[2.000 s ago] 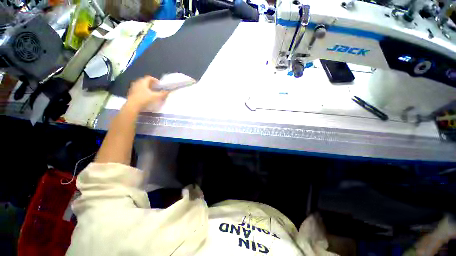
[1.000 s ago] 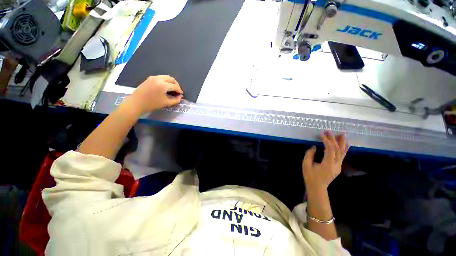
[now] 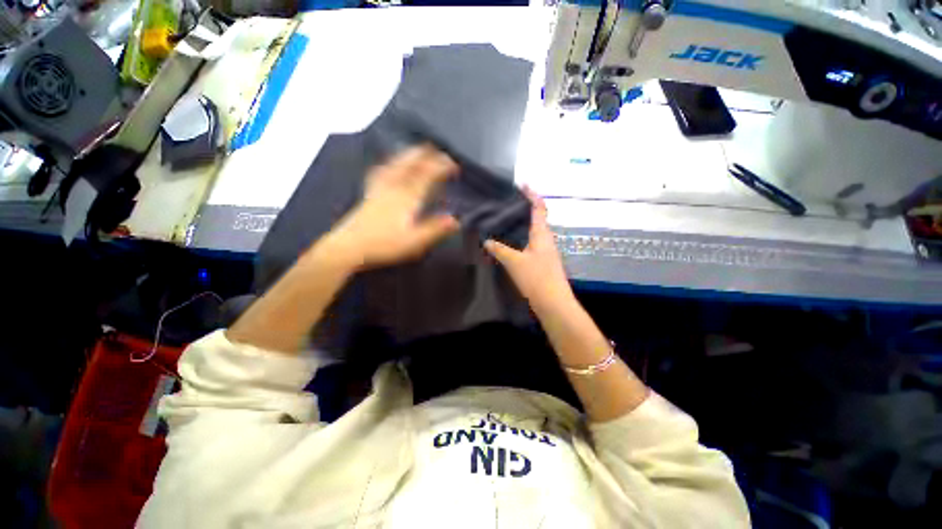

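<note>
A large dark grey cut fabric panel (image 3: 465, 98) lies on the white table left of the needle and hangs over the front edge toward my lap. My left hand (image 3: 408, 207) is blurred over the panel's middle, fingers spread; whether it grips cloth cannot be told. My right hand (image 3: 532, 248) pinches a bunched fold of the panel between thumb and fingers, at its right side. The white sewing machine (image 3: 671, 47) with the blue stripe stands behind and to the right. Its presser foot and needle area (image 3: 589, 98) is away from the cloth.
A black smartphone (image 3: 699, 107) and dark thread snips (image 3: 766, 189) lie right of the needle. A ruler strip (image 3: 661, 250) runs along the front edge. Small two-tone pieces (image 3: 190, 131) and a grey fan-vented box (image 3: 57, 83) are at the left. A red crate (image 3: 108, 434) is lower left.
The panel has been pulled toward me and now hangs over the front edge. My right hand has moved from the table edge up and left onto the cloth. My left hand has moved right.
</note>
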